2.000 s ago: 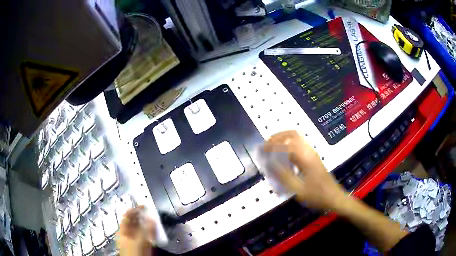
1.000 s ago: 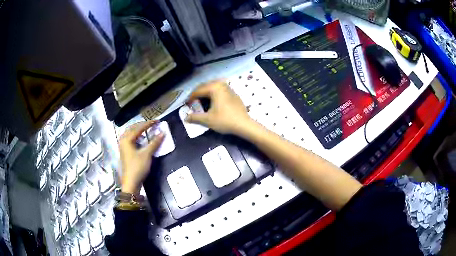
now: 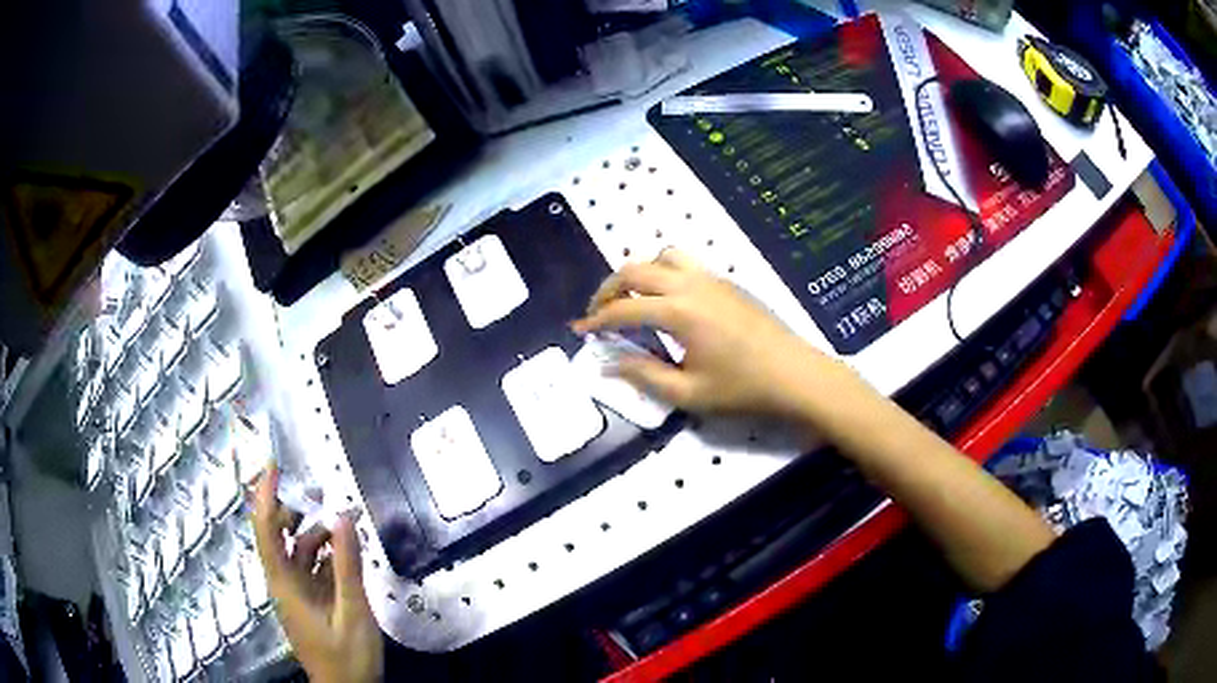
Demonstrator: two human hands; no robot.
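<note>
The black fixture (image 3: 507, 374) lies in front of me with white rounded shapes in its four pockets. My right hand (image 3: 681, 334) is at the fixture's right edge and grips a white flat part (image 3: 625, 391) next to the lower right pocket. My left hand (image 3: 318, 574) is left of the fixture, over the near edge of the clear tray (image 3: 287, 354). Its fingers are spread; a small pale, blurred thing shows at the fingertips, and I cannot tell whether it is held. Rows of shiny parts (image 3: 171, 350) stand in the tray.
The grey laser head (image 3: 114, 100) hangs at the upper left. A dark-framed plate (image 3: 347, 154) lies behind the fixture. A mouse pad (image 3: 801, 187), ruler (image 3: 767, 103), mouse (image 3: 1001, 130) and tape measure (image 3: 1064, 83) lie to the right. A heap of scraps (image 3: 1108, 534) is at the lower right.
Both hands have left the upper pockets. My right hand has moved right and nearer with a white part; my left hand has moved down and left to the tray. The view has shifted slightly.
</note>
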